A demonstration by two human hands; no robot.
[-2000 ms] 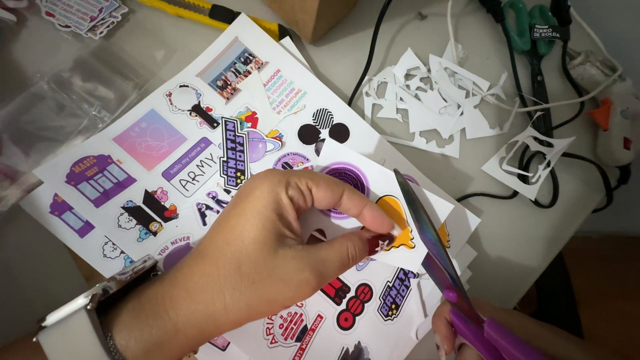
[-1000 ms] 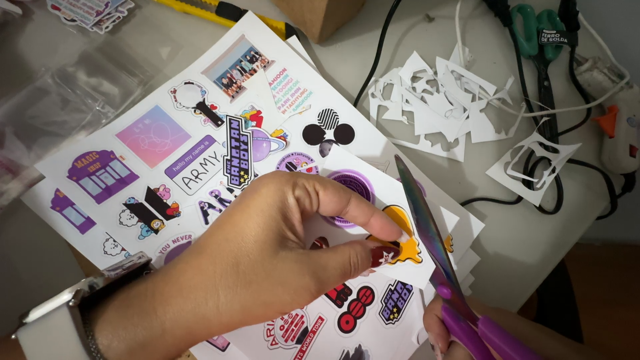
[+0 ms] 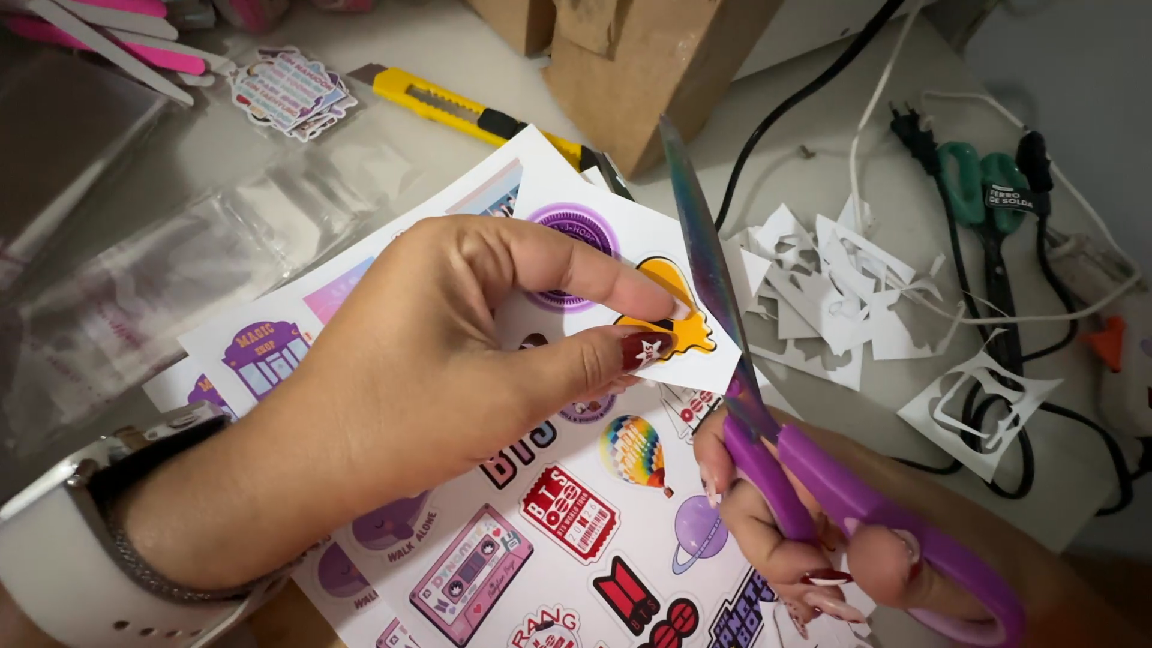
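Observation:
My left hand (image 3: 504, 306) pinches a white piece of sticker paper (image 3: 643, 243) between thumb and index finger, over a yellow dripping sticker (image 3: 697, 335). A round purple sticker (image 3: 576, 216) shows on the same piece. My right hand (image 3: 801, 540) holds purple-handled scissors (image 3: 711, 234), whose blades lie along the right edge of that piece, pointing up and away. Whether the blades are parted is hard to see. Beneath both hands lie printed sticker sheets (image 3: 468, 558) with a cassette, a balloon, a planet and other designs.
White paper scraps (image 3: 837, 297) lie right of the scissors, beside cables and green-handled scissors (image 3: 994, 216). Behind the sheets are a yellow box cutter (image 3: 441, 103), a cardboard box (image 3: 648, 72) and a pile of cut stickers (image 3: 292, 90). Clear plastic bags (image 3: 198, 270) are at left.
My left hand has raised the paper piece off the sheets beneath, uncovering a balloon and cassette design. The scissors have moved along with it to the piece's right edge.

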